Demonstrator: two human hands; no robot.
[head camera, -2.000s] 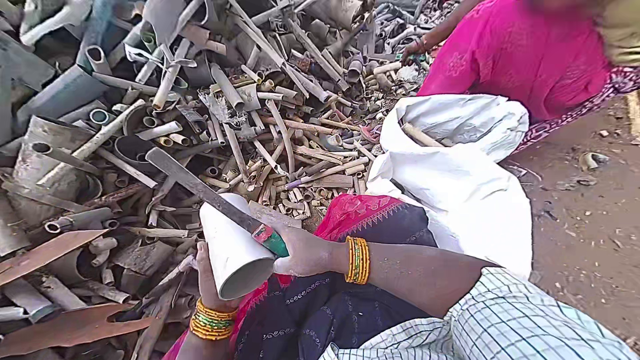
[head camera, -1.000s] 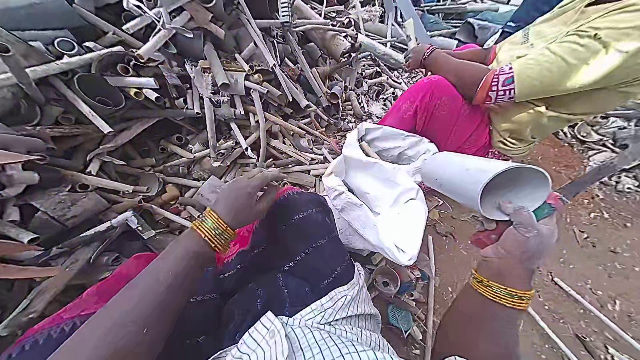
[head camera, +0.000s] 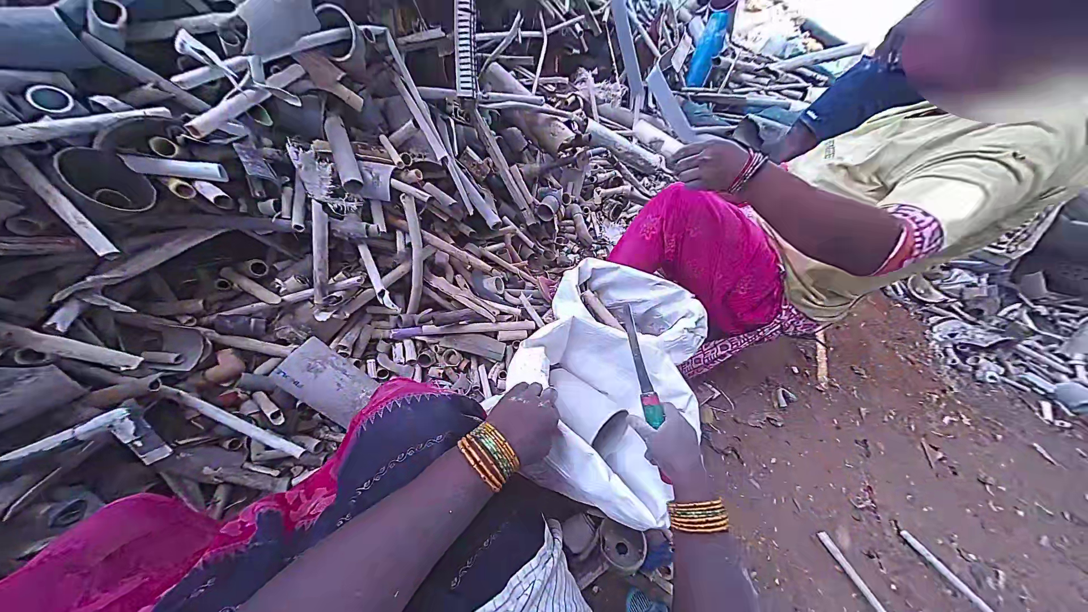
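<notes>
A knife (head camera: 637, 361) with a long dark blade and a green and red handle is in my right hand (head camera: 676, 449), its blade pointing up over the open white sack (head camera: 595, 340). My left hand (head camera: 524, 416) grips the left side of the sack's rim, fingers curled. Between my hands a white plastic pipe piece (head camera: 586, 404) lies at the sack's mouth, its hollow end toward my right hand; whether that hand touches it I cannot tell. A narrow pipe (head camera: 602, 310) sticks out of the sack's far part.
A large heap of scrap plastic pipes (head camera: 340, 212) fills the left and the back. A co-worker (head camera: 850, 195) sits close beyond the sack at the right, holding a flat grey strip (head camera: 671, 104). Thin sticks (head camera: 850, 569) lie on the brown soil at lower right.
The pipe piece, held up at the right one second ago, is now at the sack. My right hand with the knife has moved left, and my left hand has come to the sack's rim.
</notes>
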